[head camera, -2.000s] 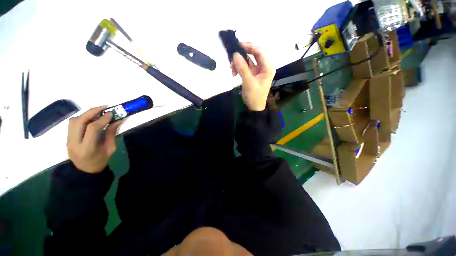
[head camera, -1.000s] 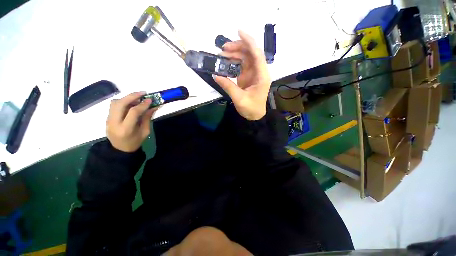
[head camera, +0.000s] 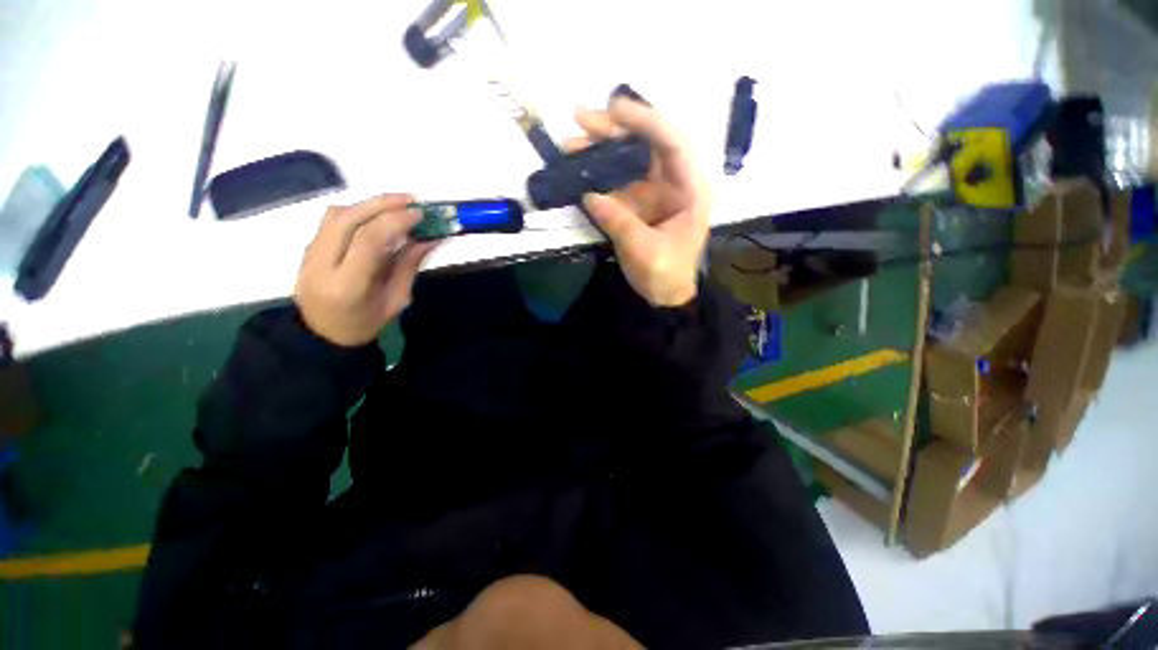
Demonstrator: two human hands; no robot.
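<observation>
My left hand [head camera: 359,267] holds the battery and circuit board assembly [head camera: 480,216] by its green board end, with the blue cylinder pointing right. My right hand [head camera: 660,222] holds a black housing part [head camera: 589,173] between thumb and fingers, close to the battery's right end and apart from it. The picture is blurred, so details of the housing part do not show. The mallet [head camera: 438,34] lies behind, its handle partly hidden by the housing part and my right hand.
Tweezers [head camera: 213,137], a black oval cover [head camera: 276,183] and a long black tool [head camera: 73,218] lie on the white bench [head camera: 140,324] at left. A small black part [head camera: 740,125] lies right of my right hand. A blue-yellow controller [head camera: 984,165] and cardboard boxes [head camera: 961,493] stand at right.
The view has shifted, so bench items sit further right. My hands are closer together than two seconds ago. The housing part has turned in my right hand and lies nearer the battery.
</observation>
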